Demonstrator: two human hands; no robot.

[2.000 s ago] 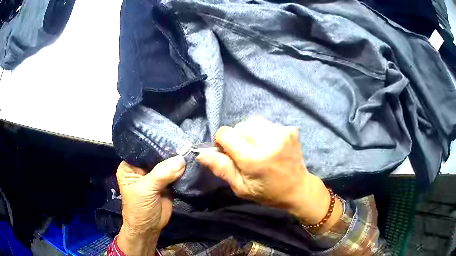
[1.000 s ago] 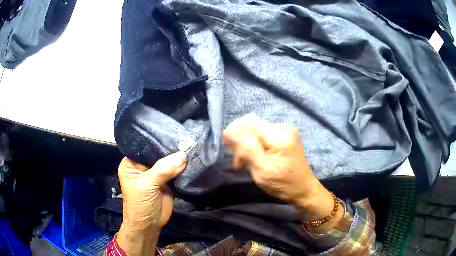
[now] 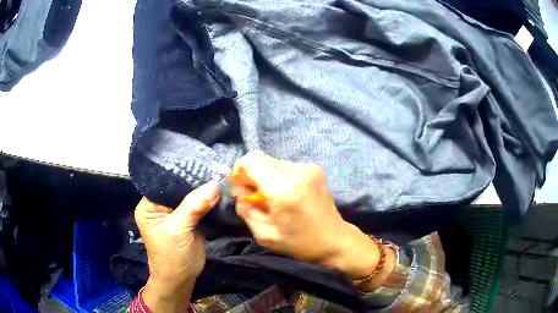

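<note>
A dark navy denim jacket, its pale grey reverse side up, is spread over the table's front edge. My left hand grips its dark lower edge at the left, thumb on top. My right hand is closed around orange-handled thread snips, close to the seam beside my left thumb. The snips are blurred and their blades are hard to make out. Whether a loose thread is there cannot be told.
The white table has a curved front edge. Another grey garment lies at the far left, and dark garments at the back right. A blue crate and a green crate stand below. Dark cloth lies at my lap.
My right hand moved off to the right, then came back left to the seam, now showing the orange snips. The jacket and my left hand sit slightly further left in view.
</note>
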